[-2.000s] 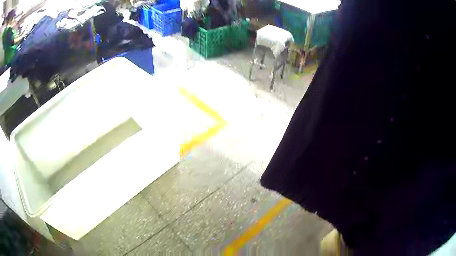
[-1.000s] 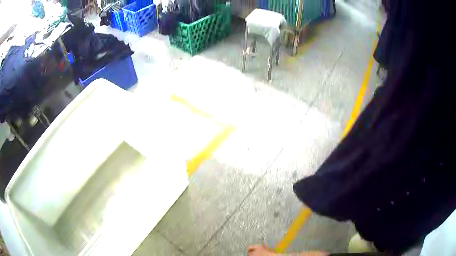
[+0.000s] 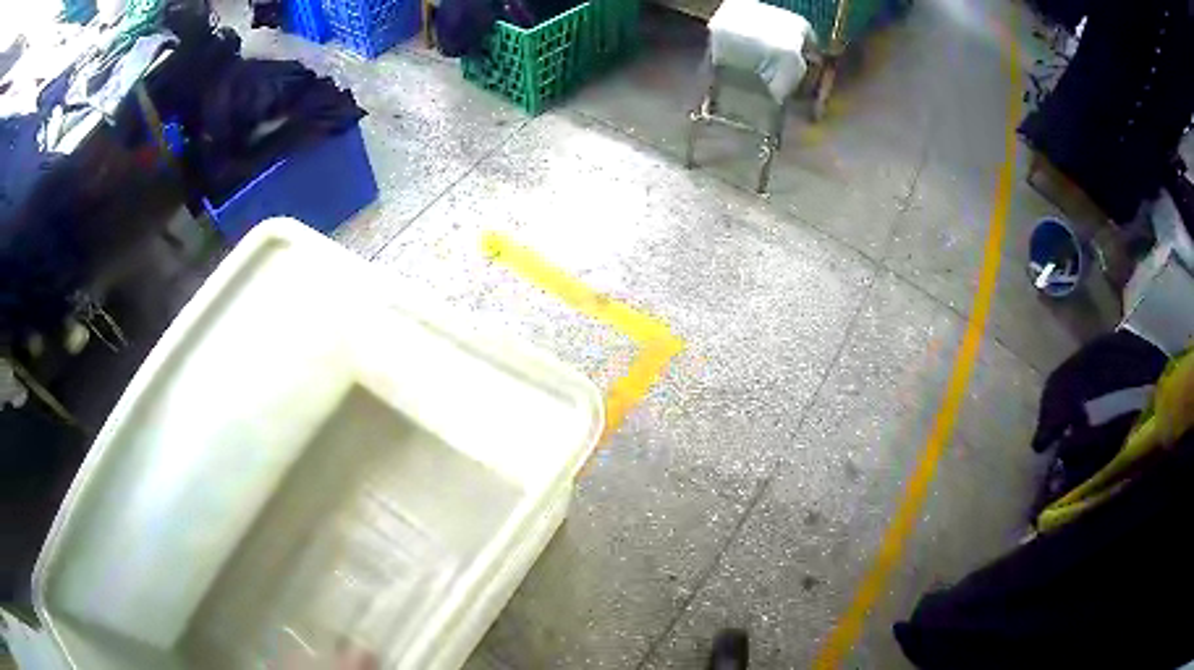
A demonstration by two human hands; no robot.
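Note:
A large off-white plastic tub point(image 3: 269, 353) stands tilted across the lower left of the view, and no garment shows inside it. A faint, blurred pinkish patch at the bottom edge, over the tub's inside, may be part of my left hand point(image 3: 343, 657); its fingers and any hold cannot be made out. My right hand is not in view. A dark garment point(image 3: 1074, 589) fills the lower right corner, with yellow cloth point(image 3: 1137, 445) beside it.
Dark clothes point(image 3: 269, 111) spill over a blue crate point(image 3: 308, 183) at left. A green crate point(image 3: 526, 66) and a cloth-topped stool point(image 3: 759, 46) stand behind. A small bucket point(image 3: 1055, 255) and hanging dark cloth point(image 3: 1126, 105) are at right. A dark shoe tip point(image 3: 729, 649) shows below.
The large dark garment no longer covers the right side; the bucket and yellow cloth now show there. The hand and forearm seen at the bottom centre are gone from that spot. The view has shifted.

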